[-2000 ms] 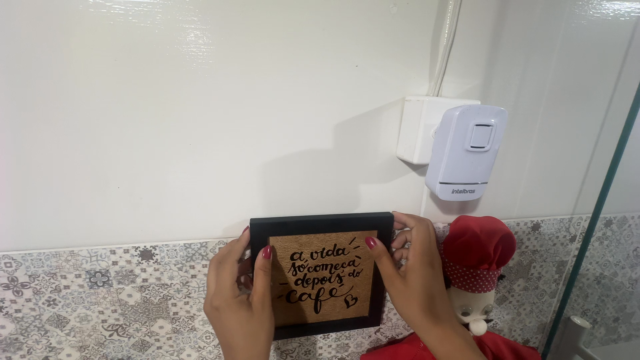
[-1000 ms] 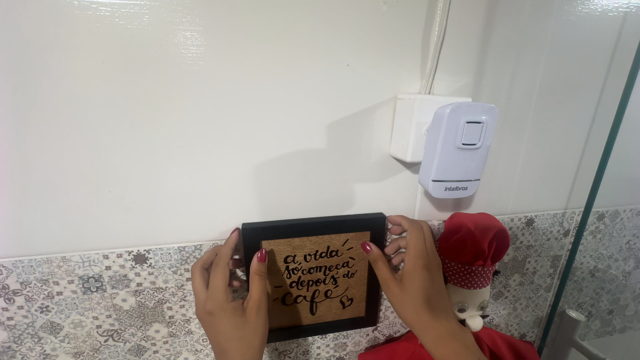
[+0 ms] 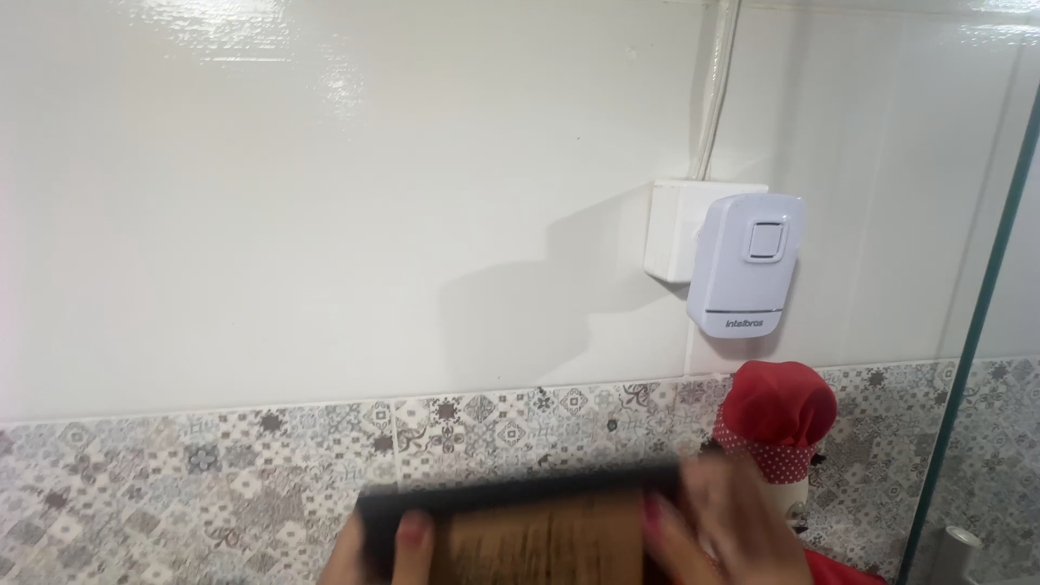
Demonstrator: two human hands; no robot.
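A black-framed sign (image 3: 536, 536) with a brown panel and dark lettering is at the bottom centre of the head view, blurred and cut off by the lower edge. My left hand (image 3: 390, 552) grips its left side, thumb on the front. On its right side my right hand (image 3: 731, 528) holds on, also blurred, with the thumb over the front. The sign's lower part is out of view. Just right of my right hand stands a chef doll with a red cloth hat (image 3: 778, 406), partly hidden by that hand.
A white plug-in Intelbras device (image 3: 747, 268) sits at a white wall box (image 3: 670, 231), with a cable (image 3: 717, 89) running up. Patterned tiles (image 3: 203, 487) cover the lower wall. A glass panel's edge (image 3: 975, 349) and a grey cylindrical thing (image 3: 955, 556) are at the right.
Both hands have moved down with the framed sign, which now shows only its upper part. The tiles behind its former place are exposed.
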